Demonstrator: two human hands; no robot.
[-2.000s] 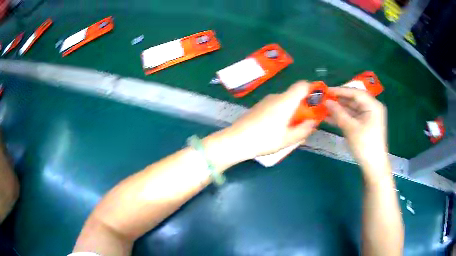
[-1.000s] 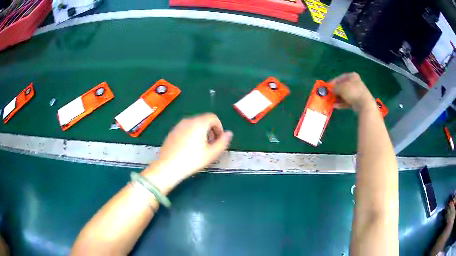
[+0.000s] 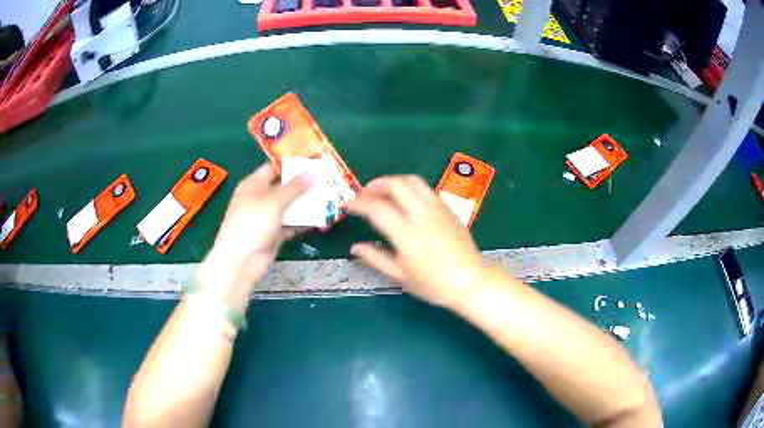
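An orange phone unit (image 3: 303, 134) is held tilted above the green belt, its ringed camera end pointing up and left. A white label (image 3: 312, 194) covers its lower part and looks partly raised. My left hand (image 3: 258, 216) grips the unit's lower left side, thumb on the white label. My right hand (image 3: 410, 234) is at the unit's lower right corner, fingers apart and slightly blurred; whether the fingertips touch it is unclear. The black lens ring (image 3: 272, 127) has a pale centre.
More orange units lie on the belt (image 3: 377, 109), one just behind my right hand (image 3: 465, 180). A pale metal rail (image 3: 536, 259) edges the belt. A grey post (image 3: 687, 184) stands at right. White scraps (image 3: 620, 332) and a dark slab (image 3: 737, 291) lie on the worktop. A red tray (image 3: 366, 14) is beyond.
My left hand has taken hold of an orange unit and lifted it. My right hand has left the unit at right and moved left to the held one. The view has shifted slightly.
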